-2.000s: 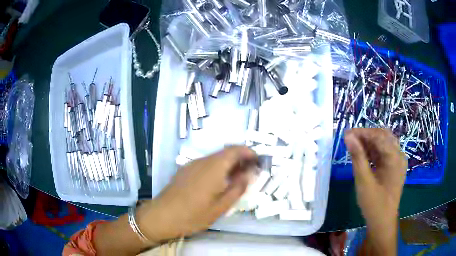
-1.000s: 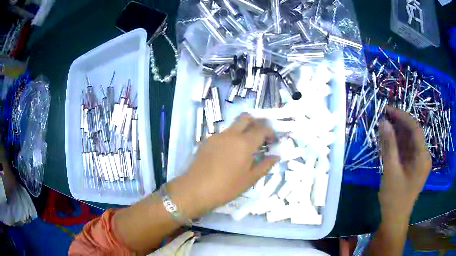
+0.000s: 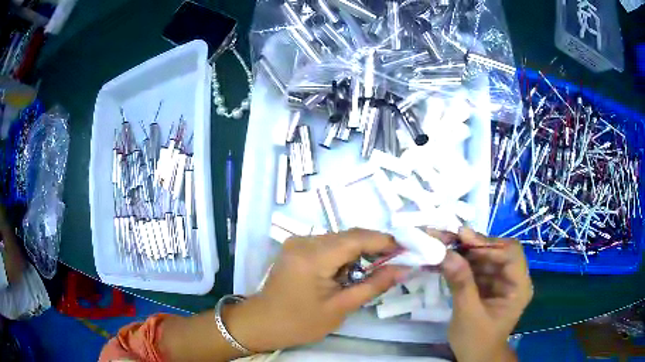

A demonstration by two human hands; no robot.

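My left hand is over the near half of the large white tray. It holds one end of a white sleeve, and the end of a silver metal tube shows in its curled fingers. My right hand meets it at the tray's near right, its fingertips on the sleeve's other end and on a wired inner piece with a dark red lead. The inner piece lies in line with the sleeve; how far it reaches inside is hidden. Loose white sleeves lie under the hands.
A clear bag of silver tubes lies at the large tray's far end. The small white tray with finished units is left, a pen beside it. A phone lies behind. The blue tray of wired pieces is right.
My right hand has moved left from the blue tray, now with a wired piece. My left hand has moved down and right from the sleeve pile with a white sleeve. The hands have come together.
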